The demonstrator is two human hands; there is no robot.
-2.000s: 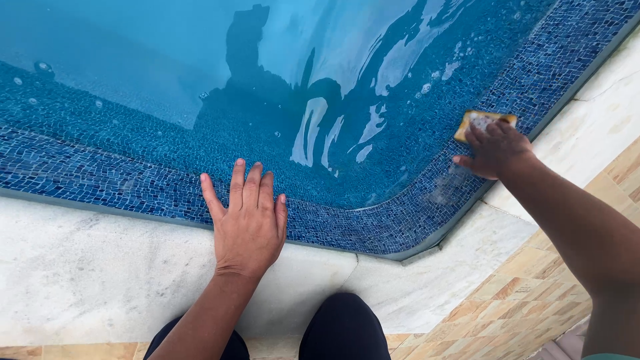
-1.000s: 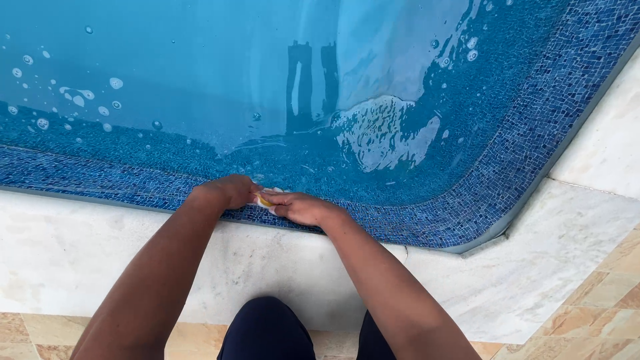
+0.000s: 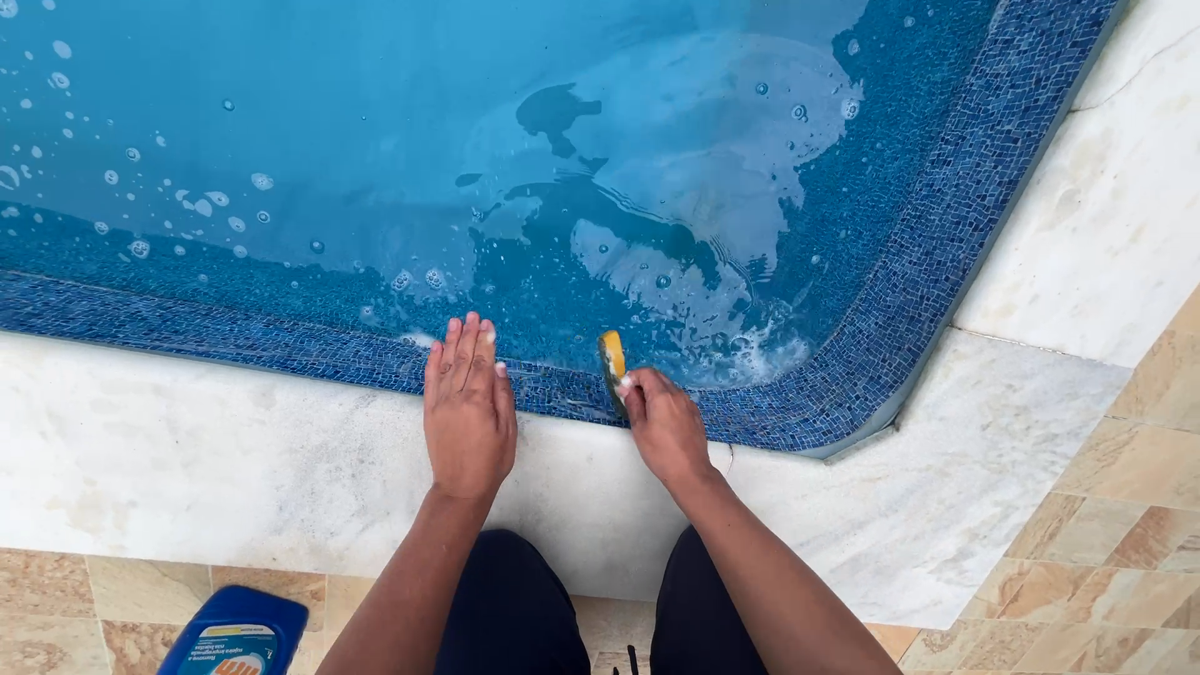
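Observation:
My right hand (image 3: 664,422) grips a yellow and dark green scrubbing sponge (image 3: 612,361) by its near end, over the blue mosaic tile band (image 3: 309,349) of a swimming pool. The sponge is tilted on edge, and white foam clings between it and my fingers. To its left, my left hand (image 3: 469,408) lies palm down across the marble edge and the tiles, holding nothing, with its fingers almost together and pointing at the water (image 3: 375,141). Bits of foam sit on its fingertips.
White marble coping (image 3: 187,450) runs along the pool and round its corner at the right. A blue plastic bottle (image 3: 234,633) is at the lower left on beige stone paving (image 3: 1078,600). My knees in dark trousers are at the coping. Foam bubbles float on the water.
My hands, together at the sponge one second ago, are now apart, with the sponge in my right hand only. Splashed, foamy water now shows near the corner. The blue bottle has come into view.

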